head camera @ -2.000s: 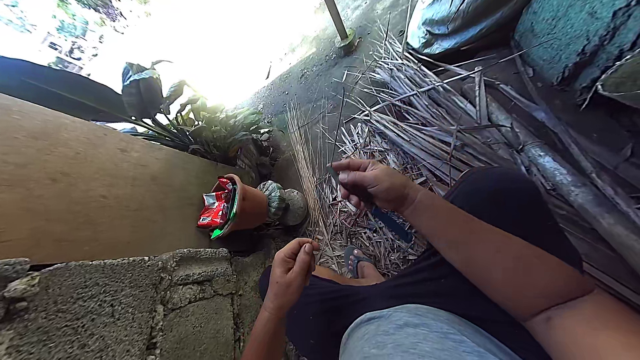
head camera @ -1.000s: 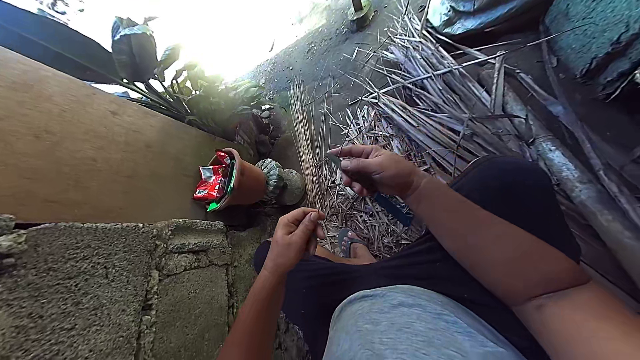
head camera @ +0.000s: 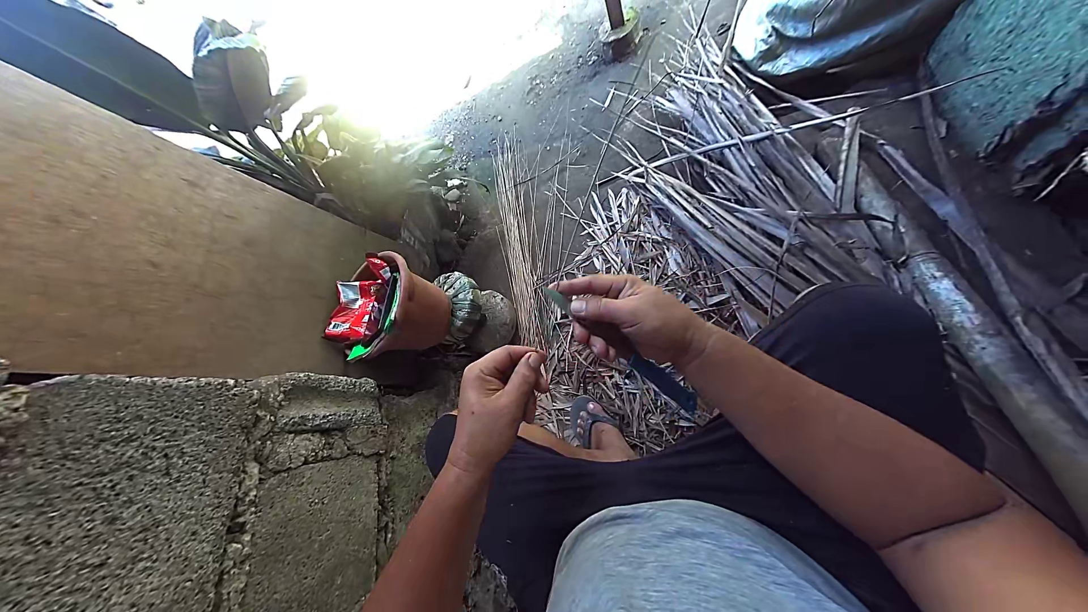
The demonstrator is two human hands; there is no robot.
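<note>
My right hand [head camera: 633, 319] is closed around a knife [head camera: 659, 380]; its dark end shows below the fingers and a greenish tip pokes out near the thumb. To its lower left, my left hand [head camera: 501, 399] has thumb and forefinger pinched together. Something thin may be between them, but it is too fine to make out. Beyond the hands lies a bundle of thin sticks [head camera: 517, 229] on the ground. Leaf shavings [head camera: 654, 246] are scattered around my sandalled foot, and a heap of long dry palm leaf strips [head camera: 748, 187] spreads at the upper right.
A clay pot [head camera: 421, 310] with red wrappers [head camera: 357, 310] stands left of the hands, beside a plywood board [head camera: 170, 229]. A concrete block wall [head camera: 127, 476] runs along the lower left. A thick pole [head camera: 977, 314] and a filled sack [head camera: 833, 34] lie at the right.
Both hands stay close together, the right one still around the knife. My left hand has come up nearer to the right hand than two seconds ago.
</note>
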